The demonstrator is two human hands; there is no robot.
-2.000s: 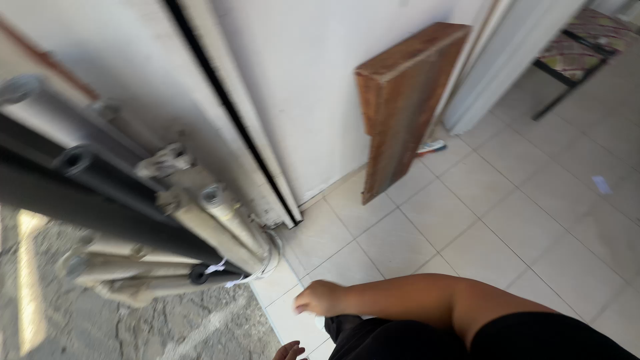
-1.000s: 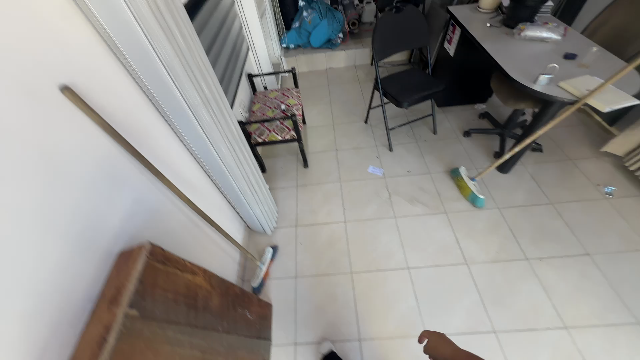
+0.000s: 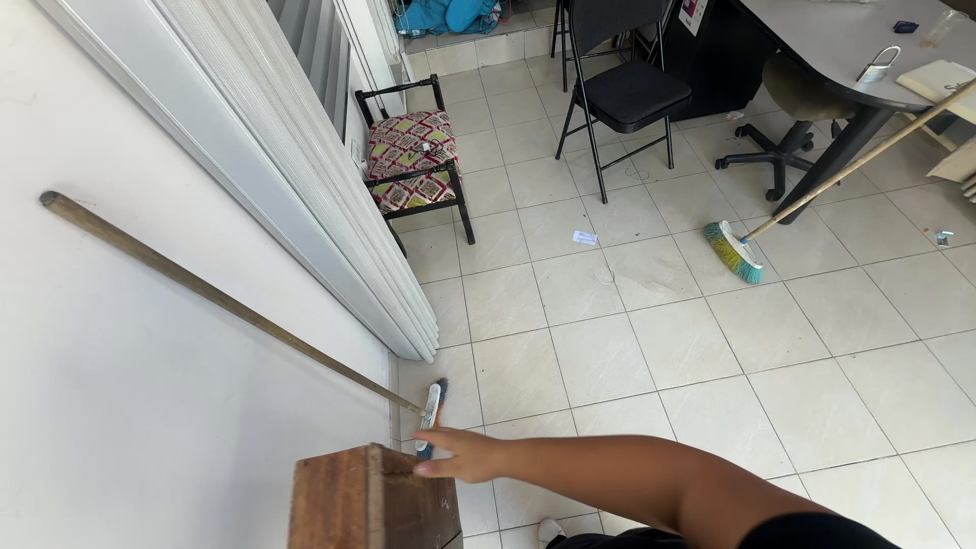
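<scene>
My right hand [image 3: 461,455] reaches in from the lower right, palm down, fingers and thumb apart. Its fingertips are over the upper right edge of a brown wooden box-like piece [image 3: 335,499] at the bottom; whether they touch it I cannot tell. Just beyond the fingers is the head of a broom [image 3: 431,412], on the floor by the wall. That broom's wooden handle leans against the white wall. The lower part of the wooden piece is cut off by the frame. My left hand is not in view.
A folded accordion door [image 3: 305,191] runs along the left. Past it stand a patterned bench [image 3: 412,149] and a black folding chair [image 3: 629,95]. A second broom [image 3: 733,253] leans at a grey desk [image 3: 831,46] with a padlock [image 3: 877,69]. A shoe [image 3: 550,531] shows below.
The view has swung from the rolled tubes and doorway toward the room. My right hand, low at the centre right a second ago, has moved left to the wooden piece.
</scene>
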